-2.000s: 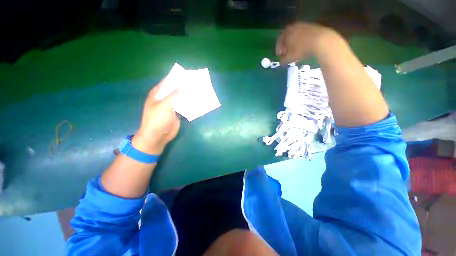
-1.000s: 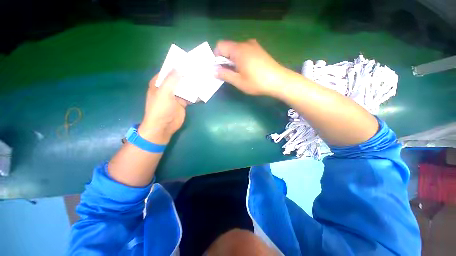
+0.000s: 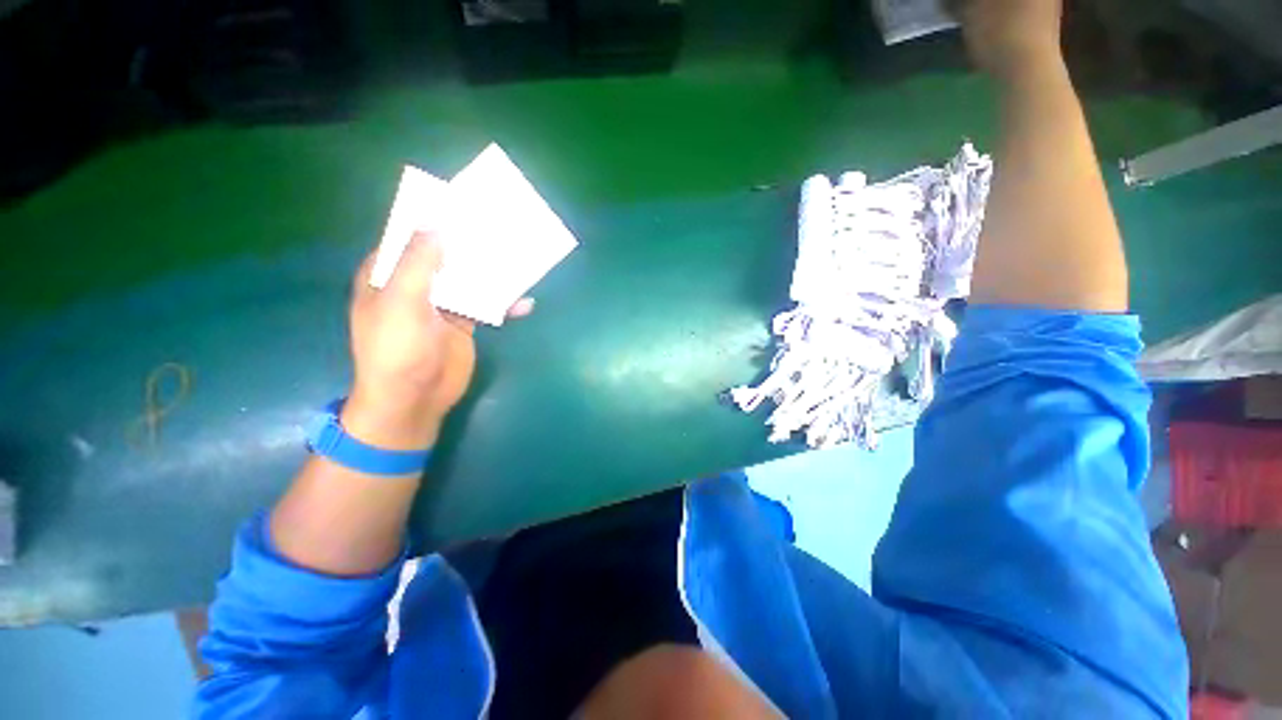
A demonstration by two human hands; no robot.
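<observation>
My left hand (image 3: pixel 415 331) holds a fanned set of white leaflets (image 3: pixel 506 239) above the left middle of the green bench, with a blue band on the wrist. My right hand (image 3: pixel 1012 31) is stretched to the far edge at the upper right and is partly cut off by the picture's top. A white leaflet or paper (image 3: pixel 917 17) shows beside its fingers. Whether the hand grips it cannot be told. The white cable pile (image 3: pixel 865 281) lies on the bench right of the middle, left of my right forearm.
Dark boxes (image 3: pixel 570 42) stand along the far edge. A thin tan loop (image 3: pixel 163 402) lies on the bench at left. A pale bar (image 3: pixel 1209 146) juts in at the right. A red crate (image 3: pixel 1226 471) stands below at right.
My right hand has left the leaflets and reached to the far upper right. My left hand has moved slightly left and down, still holding leaflets.
</observation>
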